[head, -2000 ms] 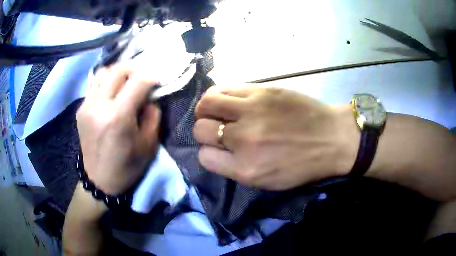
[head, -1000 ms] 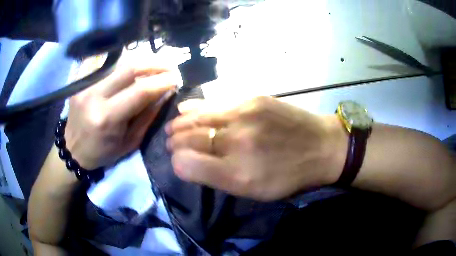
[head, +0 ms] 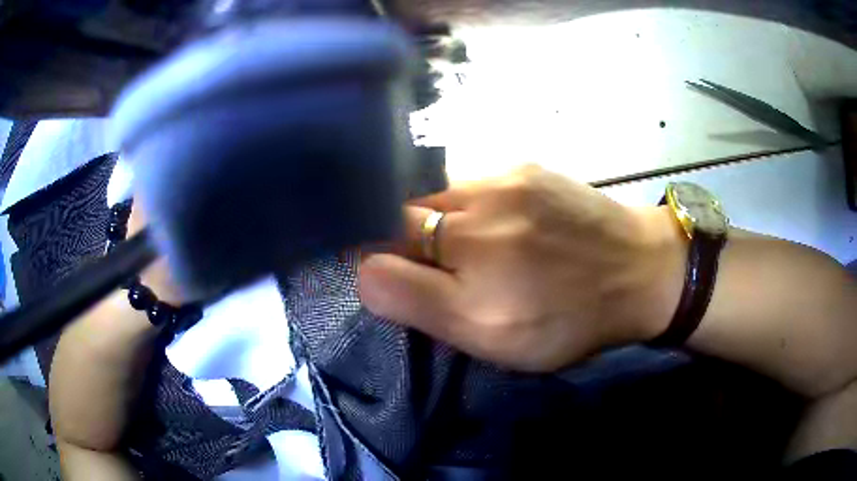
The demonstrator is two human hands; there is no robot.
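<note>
The dark herringbone cloth (head: pixel 362 343) lies in front of me with frayed edges, running up under the machine area. Pale lining (head: pixel 235 340) shows beside it on the left. My right hand (head: pixel 536 268), with a ring and a wristwatch, lies on the cloth's right side, fingers bent; its fingertips are partly hidden. My left hand (head: pixel 155 268) is almost wholly hidden behind a blurred machine lamp or fitting (head: pixel 282 160); only its edge and the beaded wrist show. The needle area is hidden too.
Dark tweezers or snips (head: pixel 756 110) lie on the white table (head: pixel 601 89) at the upper right. A dark-edged seam (head: pixel 705 165) crosses the table behind my right wrist. A dark rectangular item (head: pixel 849 155) is at the right edge. A black cable (head: pixel 75 291) crosses at left.
The blurred fitting now looms large over the centre and covers my left hand, which was visible before. My right hand appears slightly farther right than a second ago. More herringbone cloth shows below the hands.
</note>
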